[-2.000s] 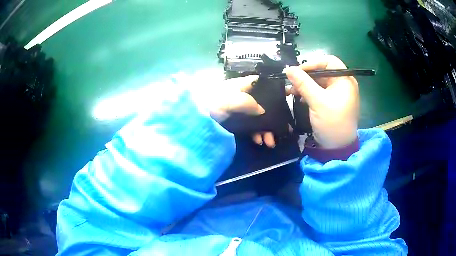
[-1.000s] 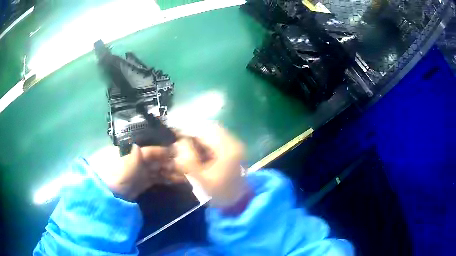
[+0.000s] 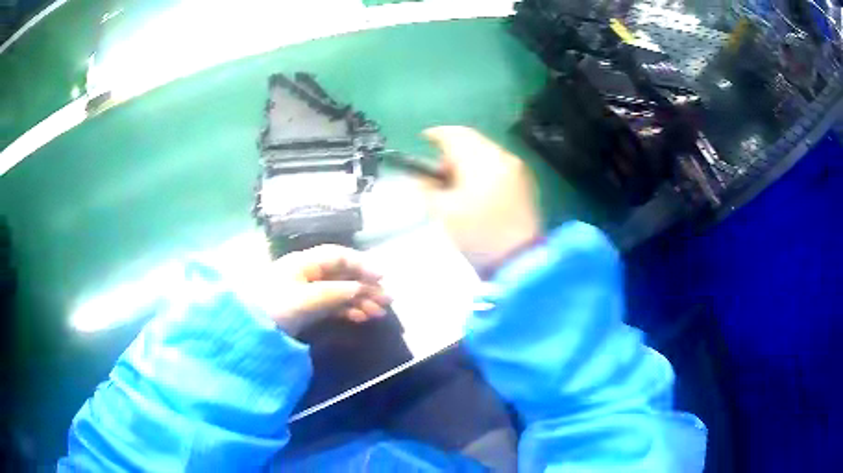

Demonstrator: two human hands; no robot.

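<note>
A matt black plastic housing (image 3: 310, 152) lies on the green bench ahead of my hands, its narrow end pointing away. My left hand (image 3: 328, 291) is just below its near end, over a flat black sheet (image 3: 356, 349), with fingers curled; whether it holds anything is hidden. White backing paper (image 3: 430, 291) shows right of the black sheet. My right hand (image 3: 485, 199) is blurred and raised right of the housing, holding dark tweezers (image 3: 416, 166) whose tips point left toward the housing's right edge. I cannot tell if the tips hold anything.
Shiny black bagged or piled parts (image 3: 638, 120) fill the upper right of the bench. A pale rail (image 3: 370, 16) runs along the bench's far side. A blue area (image 3: 776, 305) lies at the right, past the bench edge. Light glares off the green top at the left.
The view has turned right since the oldest frame. My right hand has moved up and away from my left hand. The housing's near part and more white paper are now uncovered.
</note>
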